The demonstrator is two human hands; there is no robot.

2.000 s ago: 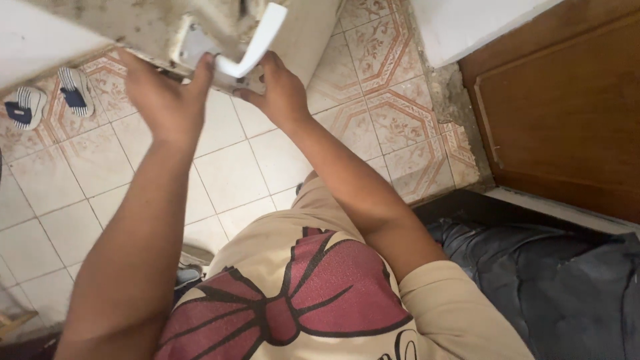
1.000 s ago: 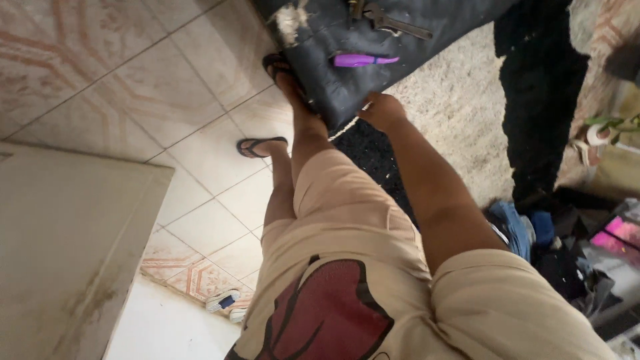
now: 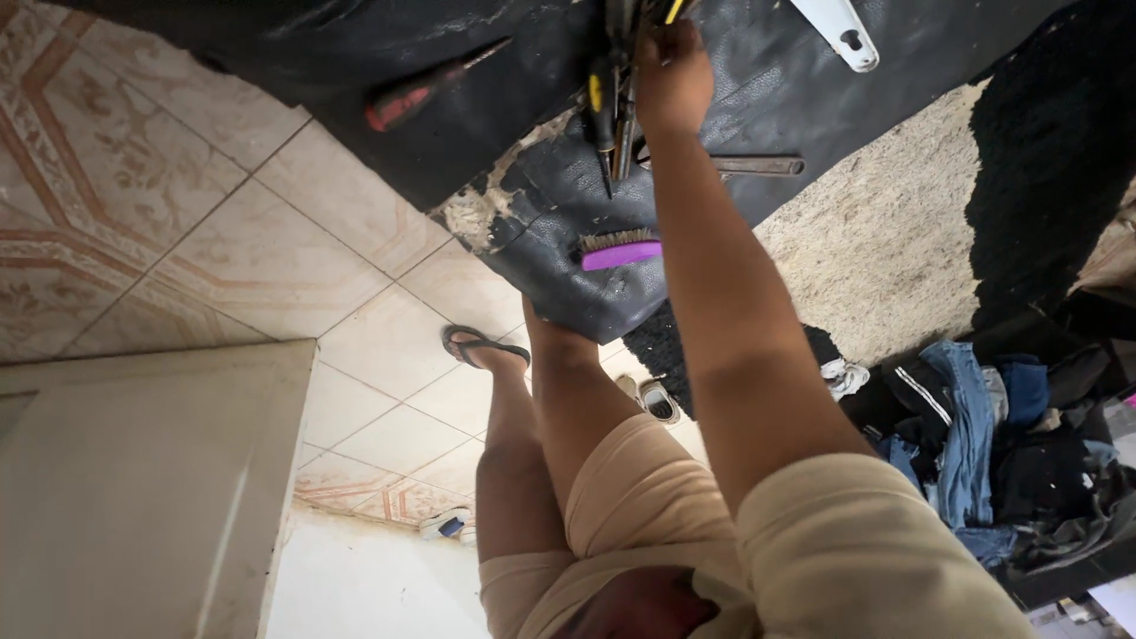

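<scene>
My right hand [image 3: 676,84] reaches over a pile of tools at the top of the view, its fingers curled beside a yellow-marked item [image 3: 674,11]; whether it grips anything is unclear. Close to its left lie a black-and-yellow screwdriver [image 3: 601,111] and metal tools [image 3: 625,133]. A wrench [image 3: 763,165] lies partly under my wrist. Below, a purple brush [image 3: 621,255] is partly covered by my forearm. A red-handled screwdriver [image 3: 408,102] lies farther left, and a white metal piece with a slotted hole [image 3: 843,35] at upper right. My left hand is out of view.
The tools rest on a torn black leather-like surface [image 3: 550,240]. A pale door [image 3: 160,479] stands at lower left above the tiled floor [image 3: 355,266]. A cream-and-black shaggy rug [image 3: 879,222] and piled clothes [image 3: 967,444] are on the right. Shoes [image 3: 658,401] sit near my legs.
Two seconds ago both hands were at a pale panel with a white handle. One second ago my right hand was at the black surface's edge; now it is among the tools. The view has turned greatly.
</scene>
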